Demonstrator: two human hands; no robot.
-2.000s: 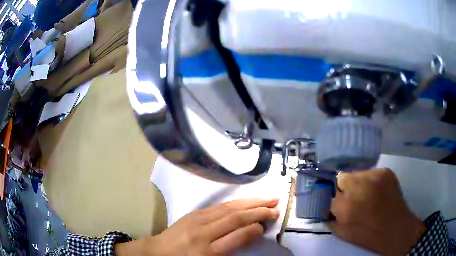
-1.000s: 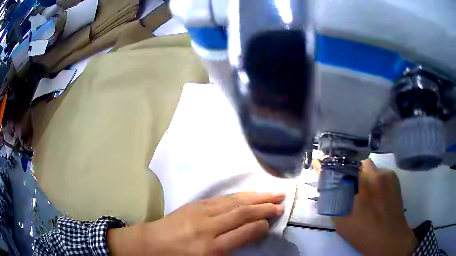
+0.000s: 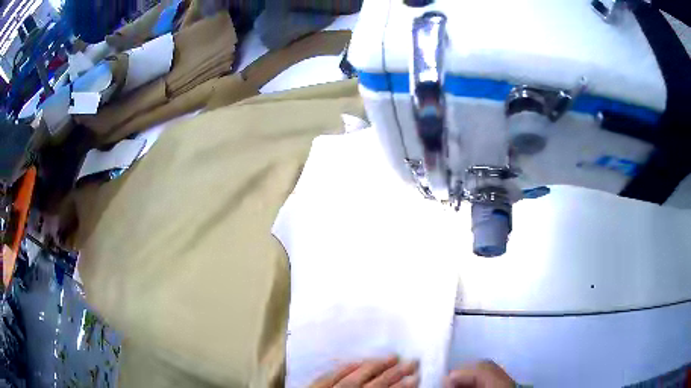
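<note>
A white cloth piece (image 3: 364,250) lies beside a large tan cloth panel (image 3: 197,227), its right edge running down from under the head of the sewing machine (image 3: 561,114). My left hand (image 3: 371,374) lies on the white cloth at the bottom edge of the picture, mostly cut off. My right hand (image 3: 481,375) is at the cloth's right edge, also cut off; its fingertips are curled there, and whether they grip the cloth cannot be told. The needle area is lost in glare.
Stacks of brown cut pieces (image 3: 201,57) with white tickets (image 3: 150,61) lie at the upper left. An orange object (image 3: 19,220) is at the far left. The white machine table (image 3: 576,265) with a dark seam line extends right. Blurred floor shows lower left.
The view has drawn back from the machine. Both hands now appear lower, at the bottom edge, and my right hand has left the machine head for the cloth's edge. More white cloth shows.
</note>
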